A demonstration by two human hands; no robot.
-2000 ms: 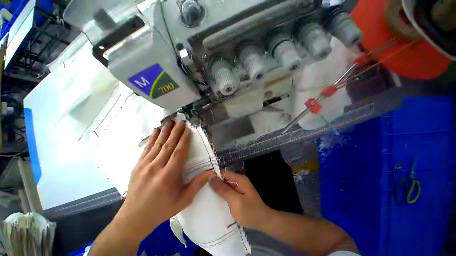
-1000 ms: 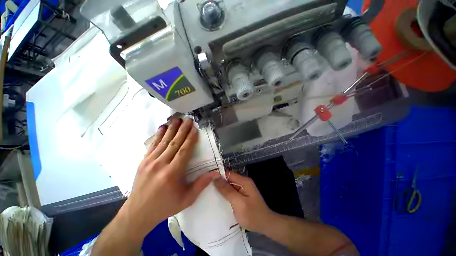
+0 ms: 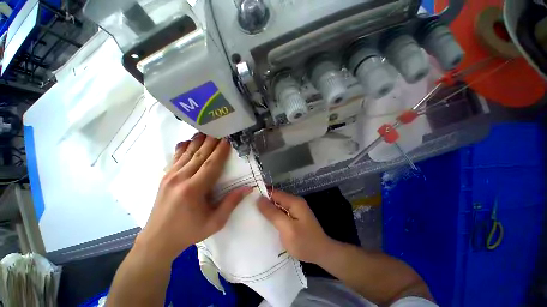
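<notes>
A white garment panel [image 3: 240, 243] with dark stitch lines runs from the overlock machine's presser foot area [image 3: 243, 145] down over the table's front edge. My left hand [image 3: 195, 189] lies flat on the panel, fingers spread toward the foot, thumb pressing the cloth near a double stitch line. My right hand [image 3: 295, 225] pinches the panel's right edge below the foot, fingers partly hidden at the cloth. The overlock machine [image 3: 180, 78] carries an "M 700" label. The needle is hidden under the head.
A white work stack [image 3: 129, 129] spreads left of the head. Tension knobs [image 3: 336, 87] line the machine front. Red clips [image 3: 388, 133] sit on thin rods at right. A blue bin [image 3: 447, 222] holds yellow-handled scissors [image 3: 494, 232]. An orange-red disc [image 3: 498, 66] is upper right. A folded cloth bundle [image 3: 29, 279] stands lower left.
The panel has moved up toward the foot, its double stitch line now closer to it. My right hand has moved up with the cloth. My left hand stays on the panel. The view has shifted slightly.
</notes>
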